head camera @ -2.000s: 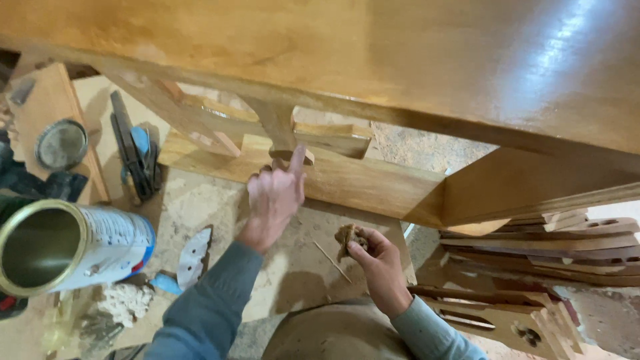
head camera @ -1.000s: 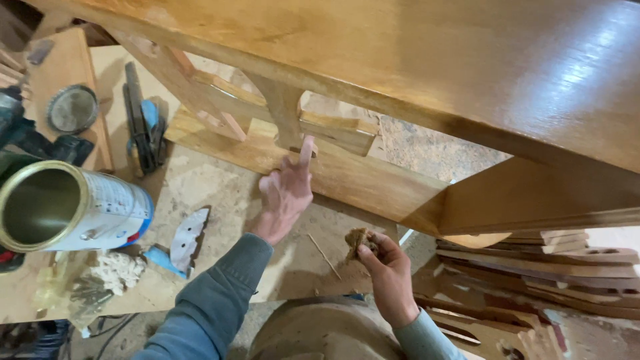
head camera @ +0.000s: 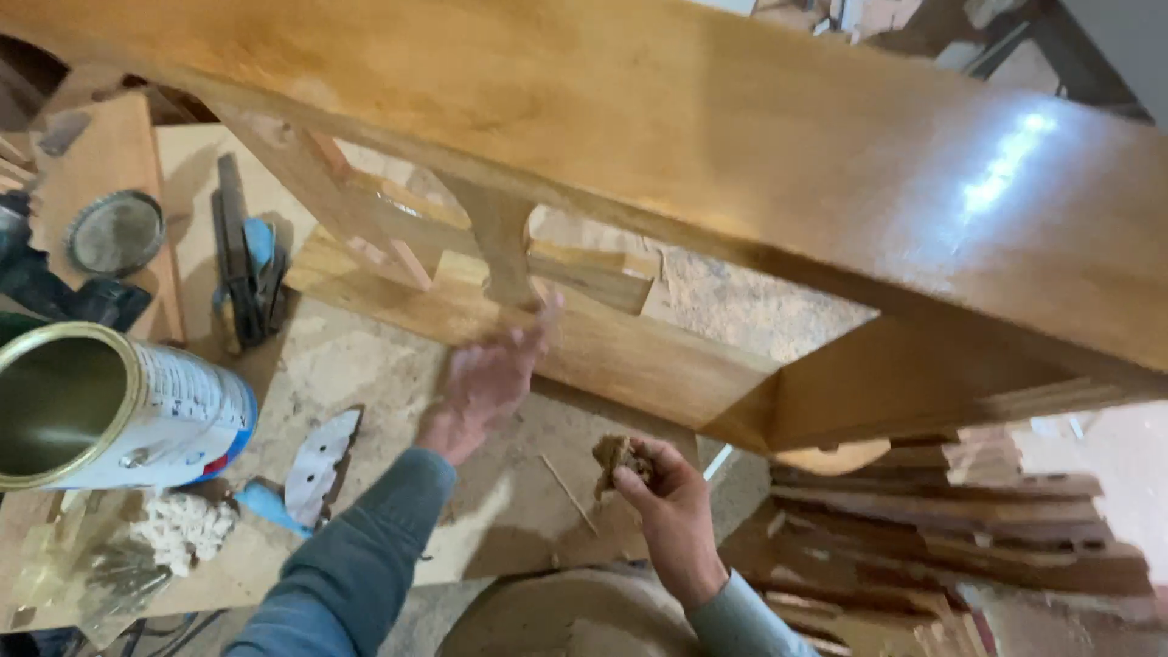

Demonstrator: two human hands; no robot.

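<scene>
A varnished wooden furniture piece [head camera: 584, 119] spans the view, its broad glossy panel uppermost. Beneath that panel runs a lower wooden rail [head camera: 639, 356], joined by a curved wooden upright [head camera: 497, 228]. My left hand [head camera: 493, 374] is at the near edge of the rail, index finger extended toward the foot of the upright; it holds nothing, and whether the fingertip touches is unclear. My right hand [head camera: 671, 511] pinches a crumpled brown-stained rag [head camera: 620, 464] between thumb and fingers, in front of the rail. A thin wooden stick [head camera: 568, 493] lies on the work surface between the hands.
At left stand an open metal can [head camera: 155, 411], a round metal lid [head camera: 115, 233] on a board, a dark power tool [head camera: 64, 274] and several hand tools [head camera: 242, 265]. White stuffing [head camera: 185, 529] and a perforated white sheet [head camera: 321, 465] lie nearer. Stacked wood pieces [head camera: 940, 520] fill the lower right.
My left hand keeps pointing near the upright's foot, its index finger shifting slightly. The rag stays in my right hand.
</scene>
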